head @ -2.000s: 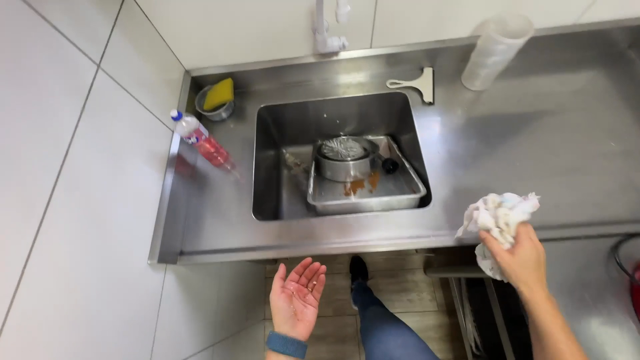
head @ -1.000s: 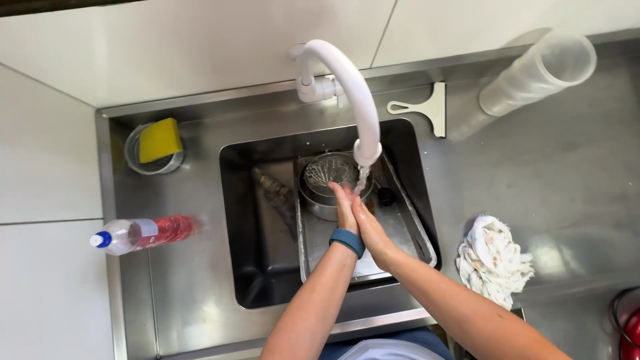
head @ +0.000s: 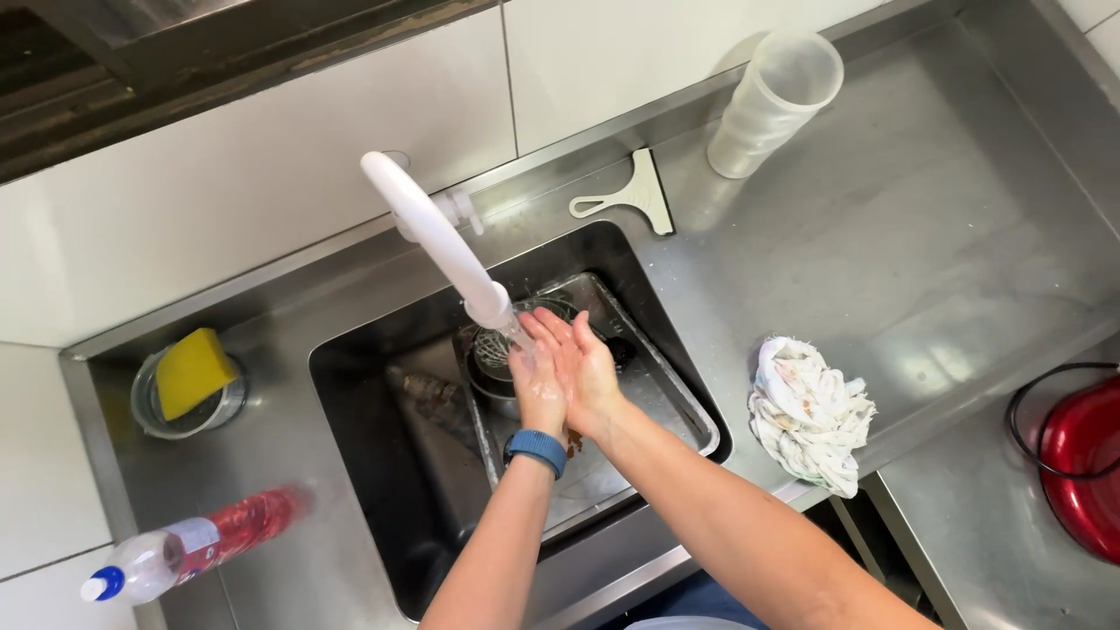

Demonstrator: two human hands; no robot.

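Observation:
Water runs from the white curved faucet (head: 433, 232) onto my left hand (head: 540, 385), which is palm up with a blue watch band at the wrist. My right hand (head: 591, 372) lies against it, fingers apart, palm up and wet. Neither hand holds anything. Below them in the steel sink (head: 367, 490) is a metal baking tray (head: 691, 407) with a round metal pan and a wire whisk (head: 492, 348) in it, partly hidden by my hands. A crumpled white cloth (head: 809, 416) lies on the counter right of the sink.
Left of the sink are a yellow sponge (head: 192, 374) on a round bowl (head: 223, 411) and a plastic bottle of red liquid (head: 249, 525). Behind the sink lie a white squeegee (head: 647, 192) and an upright translucent plastic container (head: 770, 105). A red appliance (head: 1085, 464) stands at the right.
The cloth, in my right hand two seconds ago, was on the counter one second ago. My hands came together under running water, first pressed together, now spread with palms up.

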